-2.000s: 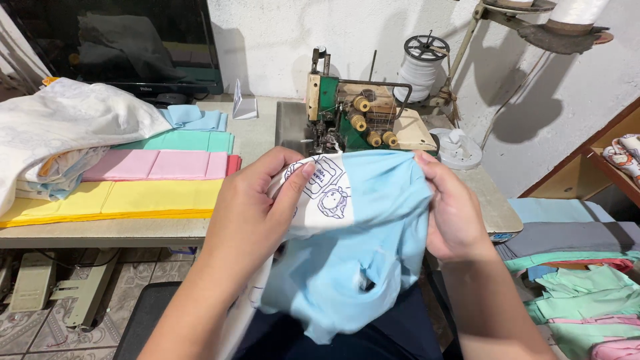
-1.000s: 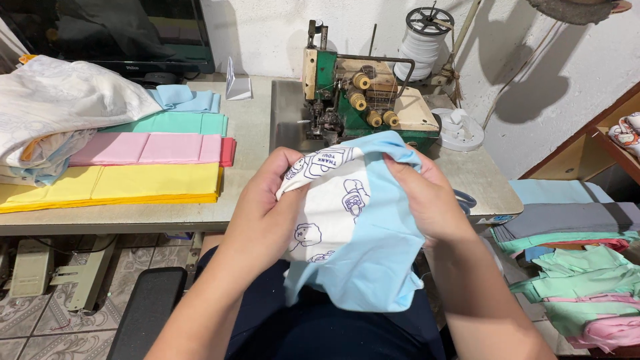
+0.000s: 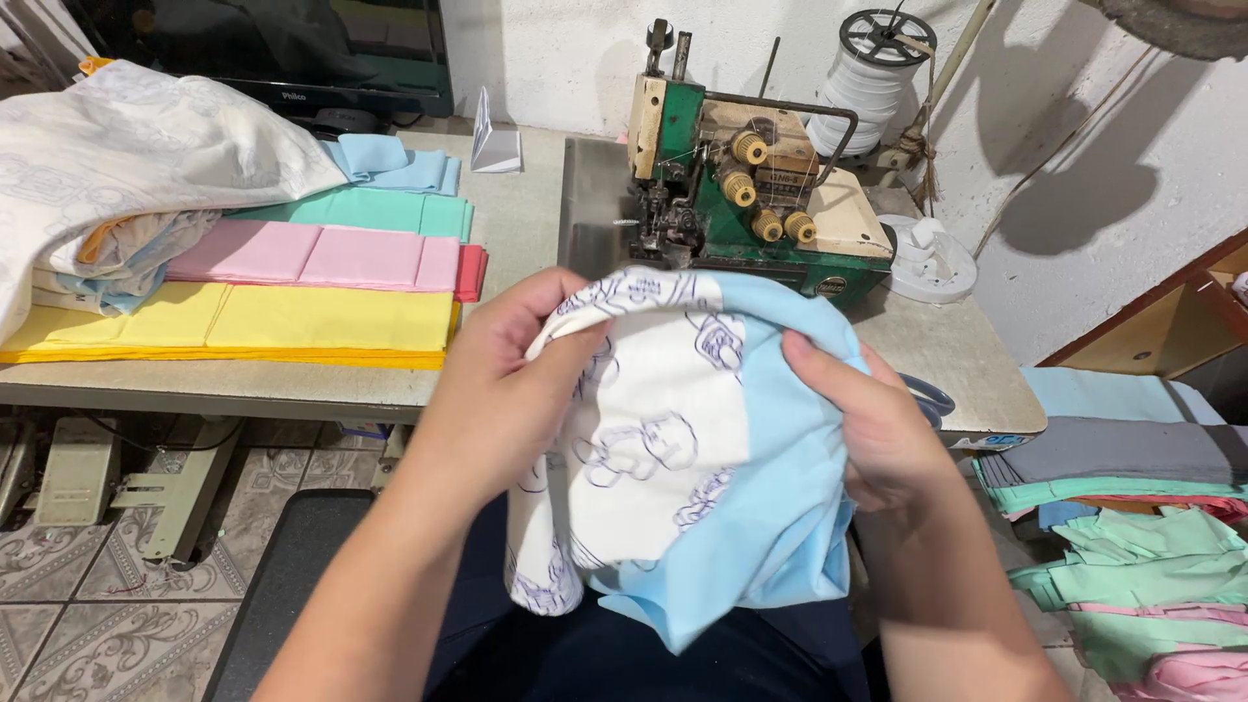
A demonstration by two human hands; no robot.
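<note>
A fabric piece [image 3: 663,429], part white with purple line drawings and part light blue, hangs between my hands above my lap. My left hand [image 3: 517,390] pinches its white upper edge, thumb on the near side. On the right, my right hand [image 3: 868,419] grips the light blue edge. The cloth's top edge curls over into a band from one hand to the other. Just behind it stands a green and beige overlock sewing machine [image 3: 741,185] with several yellow tension knobs. Fingers behind the cloth are partly hidden.
Folded yellow [image 3: 322,322], pink [image 3: 370,255] and mint fabric stacks lie on the table [image 3: 517,205] at left, beside a heaped white printed cloth [image 3: 146,146]. Scissor handles [image 3: 928,400] show behind my right hand. A white cone of thread [image 3: 858,93] stands behind the machine; more fabric [image 3: 1160,546] is piled lower right.
The cloth has been turned and spread between my hands, so more of its white printed side faces me than two seconds ago. Both hands keep hold of it.
</note>
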